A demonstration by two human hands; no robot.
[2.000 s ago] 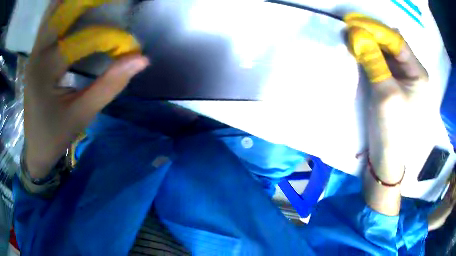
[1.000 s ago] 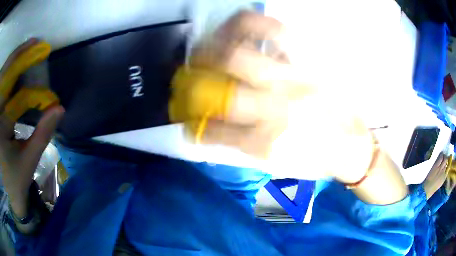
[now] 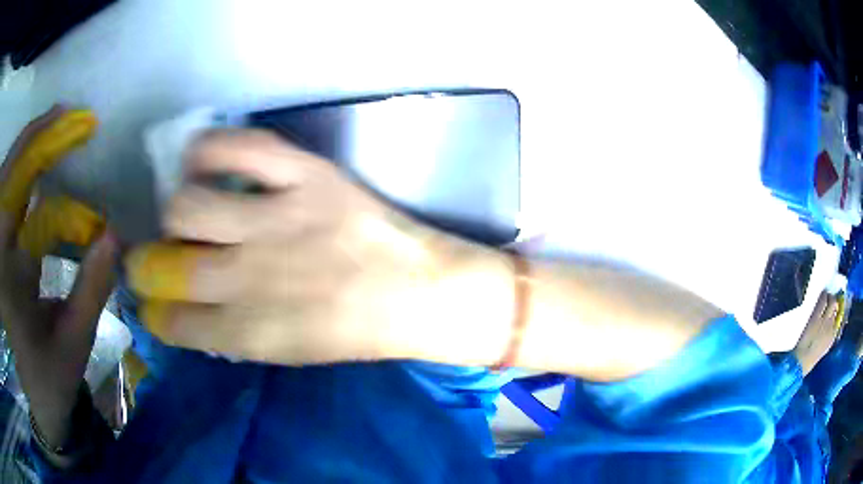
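Observation:
A smartphone (image 3: 440, 156), a glossy slab with a bright reflection on its right part, lies level over the white mat. My left hand (image 3: 61, 227), with yellow finger cots, is at its left end, thumb below and fingers above, gripping it. My right hand (image 3: 312, 255), blurred and with yellow cots, reaches across from the right over the phone's left and middle part. A white wipe (image 3: 175, 151) shows at its fingertips, against the phone. My right hand and the wipe hide much of the phone; its left part is blurred.
The white mat (image 3: 625, 142) spreads behind the phone. A blue basket (image 3: 793, 128) stands at the right. Below it, another person's hand (image 3: 821, 331) is beside a second phone (image 3: 785, 284). Crinkled clear plastic (image 3: 104, 345) is at the lower left.
My right hand has swept left across the phone from its right part, uncovering the right end. The white NUU marking seen earlier is no longer visible. My left hand stays at the left end.

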